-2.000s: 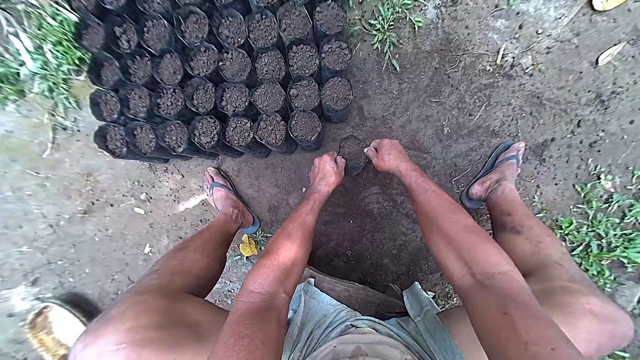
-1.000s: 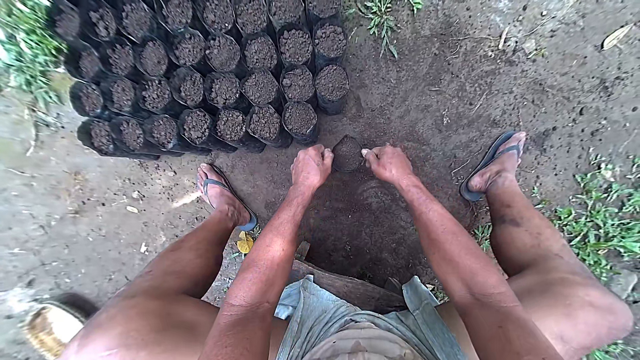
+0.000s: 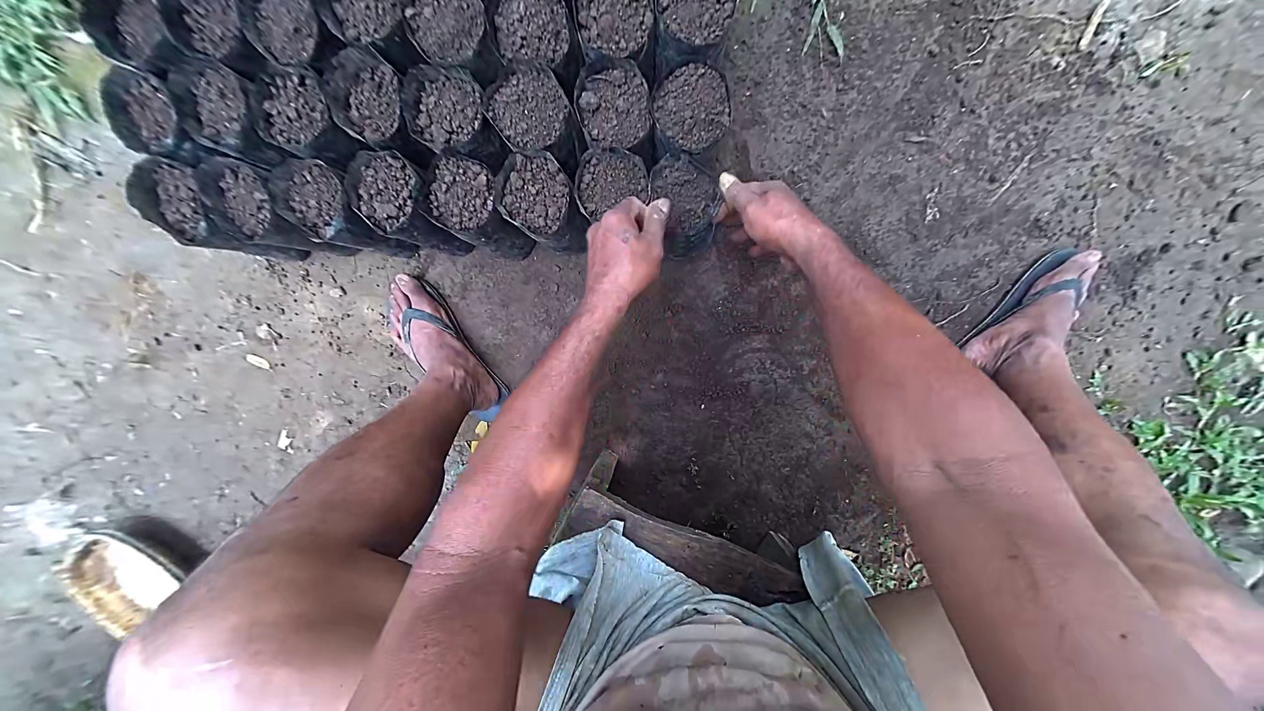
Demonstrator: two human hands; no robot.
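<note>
A soil-filled black plastic nursery bag point(image 3: 683, 196) stands at the right end of the nearest row of like bags. My left hand point(image 3: 629, 242) is at its lower left edge, thumb and fingers drawn together on the rim. On the bag's right side is my right hand point(image 3: 765, 217), its thumb raised near the rim and its other fingers curled below; whether it still touches the plastic cannot be told. Another filled bag point(image 3: 612, 183) adjoins it on the left, partly behind my left hand. A further filled bag point(image 3: 691, 107) stands directly beyond it.
Rows of filled bags point(image 3: 386, 191) reach to the upper left. My sandalled feet are planted left point(image 3: 439, 331) and right point(image 3: 1037, 296) on bare soil. A piece of wood point(image 3: 681, 543) lies between my legs. A round container point(image 3: 118, 583) is at lower left, and grass point(image 3: 1215, 434) grows at right.
Both hands have moved forward with the bag, from the ground in front of the rows to the end of the nearest row. The bag now stands against its neighbours.
</note>
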